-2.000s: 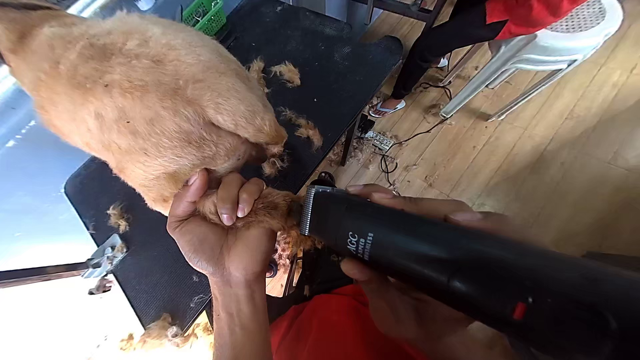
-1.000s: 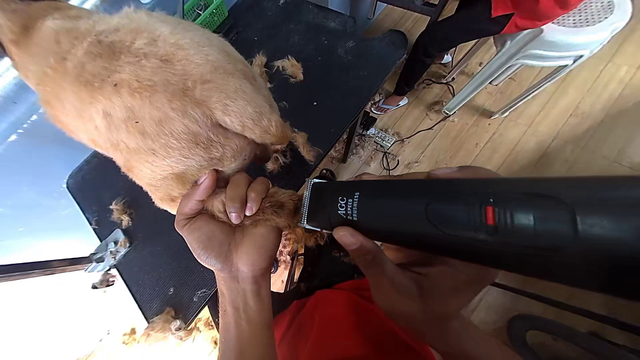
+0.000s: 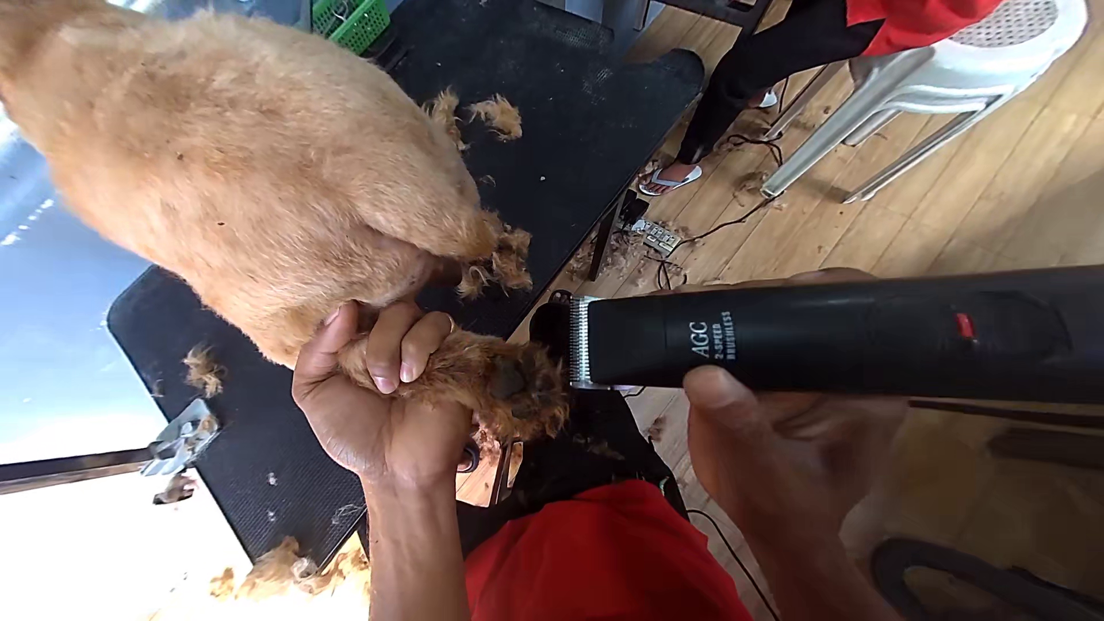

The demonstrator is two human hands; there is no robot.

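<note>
A tan dog [image 3: 250, 164] with short-clipped fur is on a black grooming table [image 3: 586, 103]; its head is out of view. My left hand [image 3: 388, 397] is wrapped around one of its legs, and the furry paw [image 3: 517, 388] points right with its dark pad showing. In my right hand [image 3: 768, 448] is a black AGC hair clipper [image 3: 845, 336], its metal blade [image 3: 581, 343] at the right edge of the paw. Whether blade and fur touch, I cannot tell. Another paw [image 3: 500, 259] with longer fur lies above, over the table.
Cut fur tufts [image 3: 498, 116] lie on the table. A green plastic basket [image 3: 352, 24] is at the top, a metal clamp [image 3: 183, 438] at the left edge. On the right, a person [image 3: 750, 78] sits on a white plastic chair [image 3: 940, 78]; a power strip [image 3: 655, 235] and cords lie on the wood floor.
The clipper has swung from a downward slant to nearly level, and its blade has moved off the fur to the paw's tip. The paw's pad now faces the view. My left hand keeps its hold.
</note>
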